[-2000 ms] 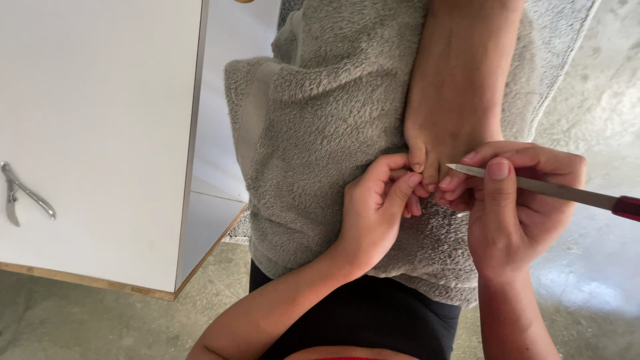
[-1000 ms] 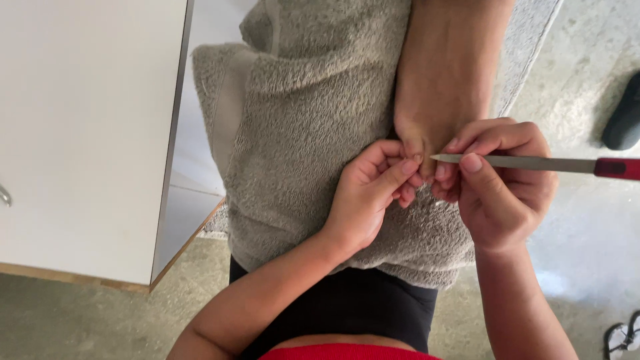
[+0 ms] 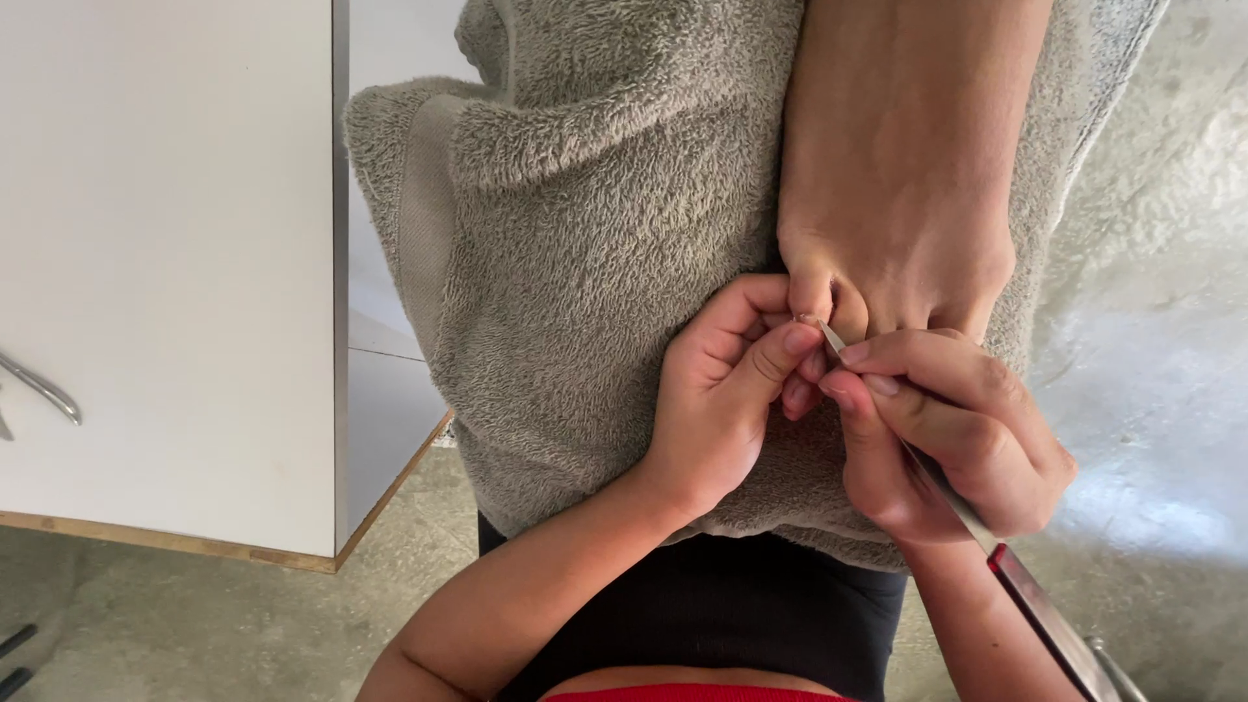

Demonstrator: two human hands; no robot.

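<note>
Another person's bare foot (image 3: 902,185) lies on a grey terry towel (image 3: 585,283) spread over my lap, toes toward me. My left hand (image 3: 726,390) pinches the outermost small toe between thumb and fingers. In my right hand (image 3: 951,429) is a slim pointed metal tool with a red-edged handle (image 3: 1053,624), held like a pen. Its tip touches or nearly touches the small toe by my left thumb; exact contact cannot be told. The handle slants down to the lower right, past my right wrist.
At the left stands a white table (image 3: 175,273) with a wooden lower edge. Metal nippers (image 3: 41,385) lie on it, partly cut off by the frame. Around it is a concrete floor (image 3: 400,595), with dark bars at the lower left.
My right hand has turned the tool from nearly level to a steep slant, its handle now toward the lower right. My left hand stays at the small toe.
</note>
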